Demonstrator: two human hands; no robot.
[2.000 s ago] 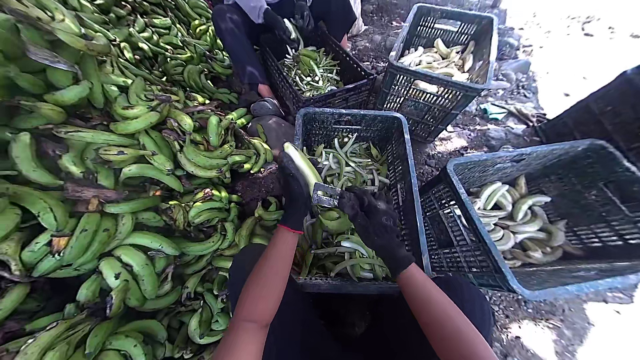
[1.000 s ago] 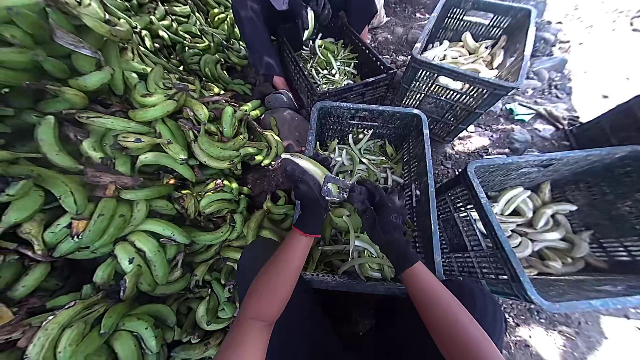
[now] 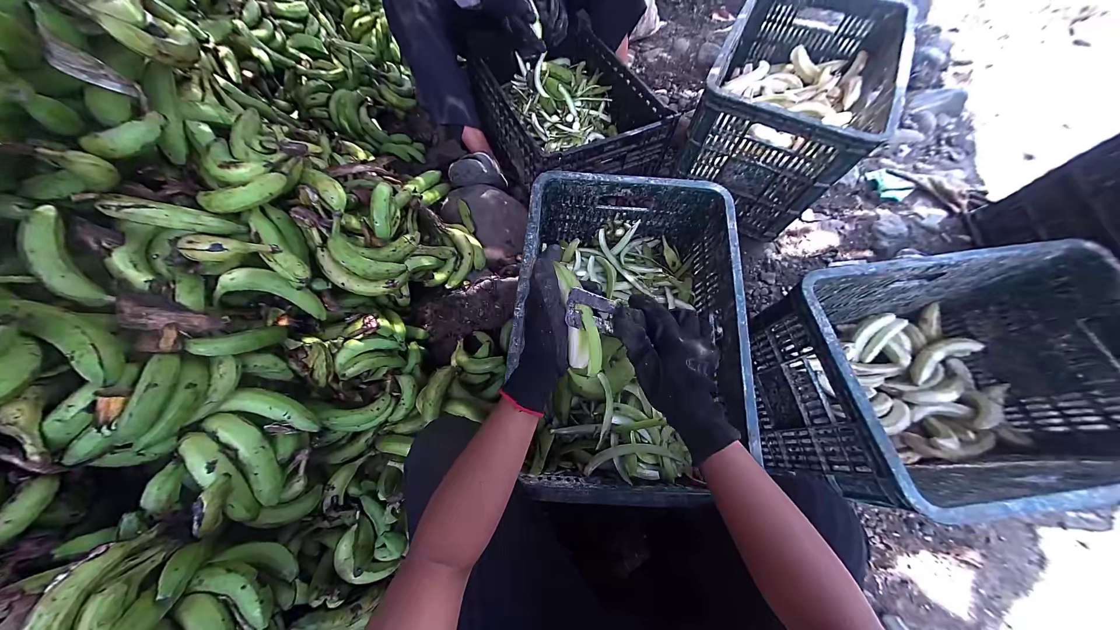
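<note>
In a black glove, my left hand (image 3: 544,337) holds a partly peeled green plantain (image 3: 577,343) above a plastic crate (image 3: 743,350). A metal peeler (image 3: 591,303), gripped in my gloved right hand (image 3: 672,363), lies across the plantain. A strip of green peel (image 3: 593,339) hangs from the blade along the fruit. Below both hands, the crate holds many loose green and whitish peels (image 3: 634,451). My left palm and fingertips are partly hidden.
Unpeeled green plantains (image 3: 254,459) are heaped at left. Crates at right (image 3: 1006,512) and upper right (image 3: 792,122) hold peeled plantains. Another person in dark gloves (image 3: 525,22) sits behind a black crate of peels (image 3: 595,157). Stones (image 3: 941,101) lie on the ground.
The plantain was tilted up to the left over the crate's left edge; now it stands more upright in view, over the peels, with a peel strip hanging at the blade. My left hand has turned with it.
</note>
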